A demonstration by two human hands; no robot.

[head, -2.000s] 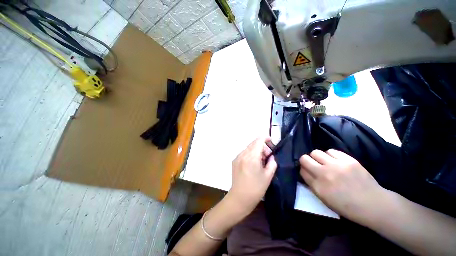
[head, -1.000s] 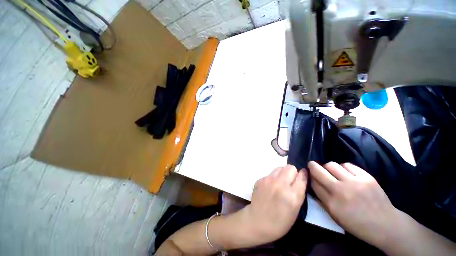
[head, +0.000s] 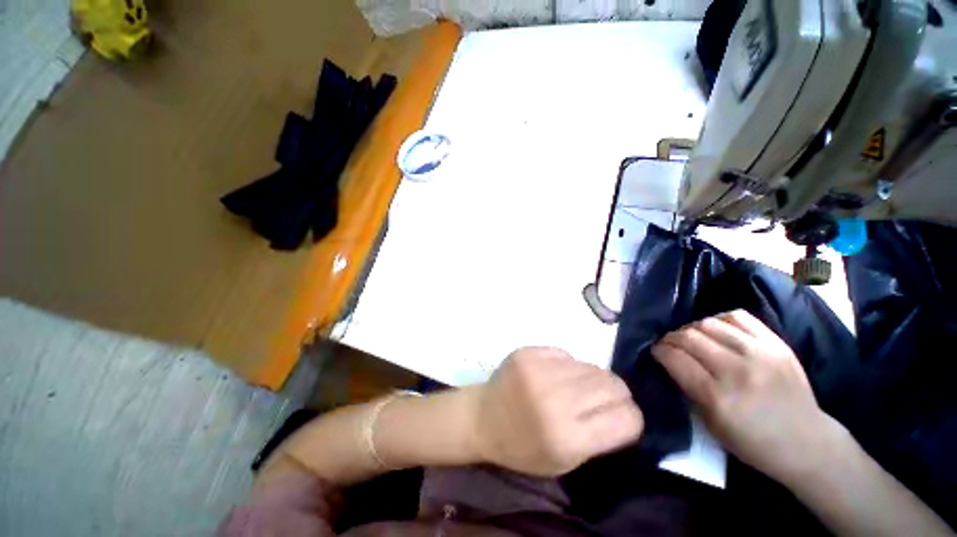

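Observation:
The black garment piece (head: 661,304) runs from under the presser foot (head: 687,229) toward the wearer, shiny and wrinkled, and spreads right of the machine. My right hand (head: 735,367) presses and pinches it with its fingertips, a little in front of the foot. My left hand (head: 567,411) is curled at the garment's near left edge, slightly blurred; its fingertips are turned away, so whether it grips the cloth is hidden. The off-white sewing machine head (head: 782,105) stands over the garment's far end.
The needle plate (head: 635,215) is left of the foot. A white ring (head: 424,155) lies on the white table (head: 504,231). Orange-taped cardboard (head: 136,210) at left bears a bundle of black strips (head: 304,157). A ribbed brassy knob (head: 811,270) and blue disc (head: 848,237) are by the machine head.
The view has shifted, so the machine appears further right. My left hand has drawn back from beside my right fingertips and turned, back of hand up. My right hand remains on the garment.

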